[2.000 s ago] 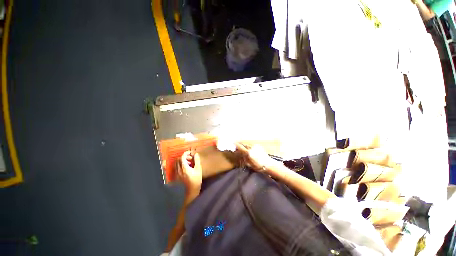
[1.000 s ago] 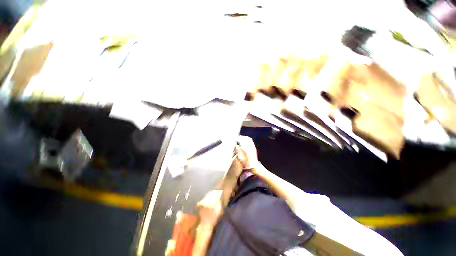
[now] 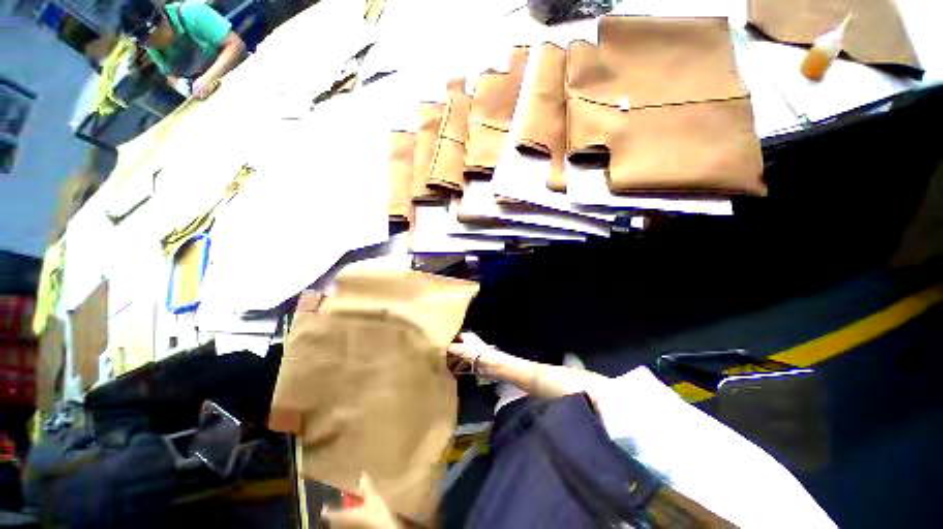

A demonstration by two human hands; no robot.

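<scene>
A floppy tan-brown leather panel (image 3: 372, 382) is spread out over the work board, of which only a thin edge shows at the lower left. My right hand (image 3: 467, 354) is at the panel's right edge, its fingers partly hidden, and seems to pinch that edge. My left hand (image 3: 362, 508) is at the panel's lower edge, near the bottom of the picture, blurred; its fingers are partly cut off and its hold is unclear.
A row of folded brown panels (image 3: 672, 114) with white sheets (image 3: 538, 201) between them lies on the long white table (image 3: 300, 196). An amber glue bottle (image 3: 819, 57) stands at the far right. A person in green (image 3: 196, 36) works at the upper left.
The view has swung right toward the table. The panel, earlier a narrow strip low at my lap, is now spread wide over the board. My right hand has moved to its right edge.
</scene>
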